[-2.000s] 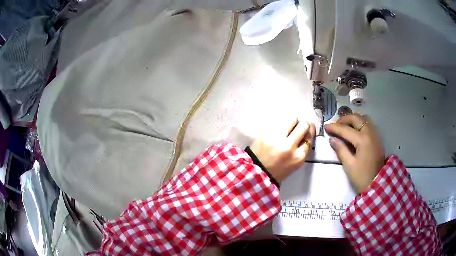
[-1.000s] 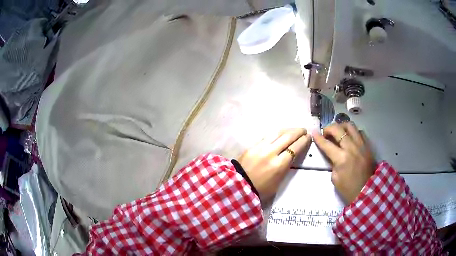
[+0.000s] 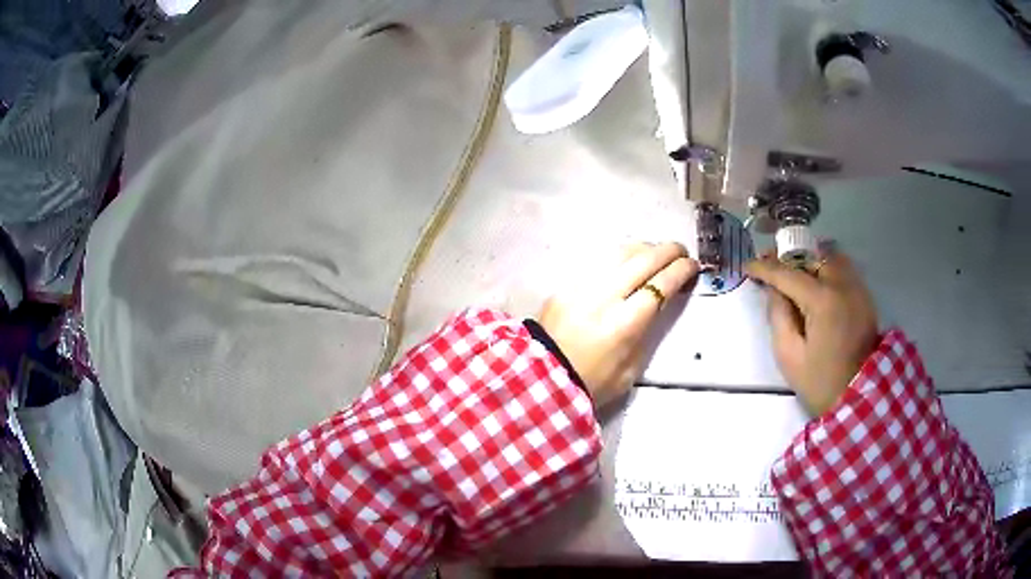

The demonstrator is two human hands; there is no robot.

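A large beige-grey trouser panel (image 3: 271, 215) covers the left of the table, with a golden-tan topstitched seam (image 3: 443, 209) curving down it. Its right edge reaches the presser foot (image 3: 710, 238) of the white sewing machine (image 3: 882, 102). My left hand (image 3: 616, 322) lies on the panel, fingertips pressed on its edge just left of the foot. My right hand (image 3: 822, 322) is just right of the round needle plate (image 3: 735, 258), thumb and index finger close together. Whether it pinches anything is too small to tell.
A translucent white oval guard (image 3: 579, 70) is left of the machine head. The thread tension dial (image 3: 795, 240) is right of the foot. A printed ruler strip (image 3: 701, 501) runs along the table front. Cloth heaps (image 3: 57, 158) lie at far left.
My hands, together in front of the foot before, are now apart. The right has moved right and the left up beside the foot. The needle plate is more exposed.
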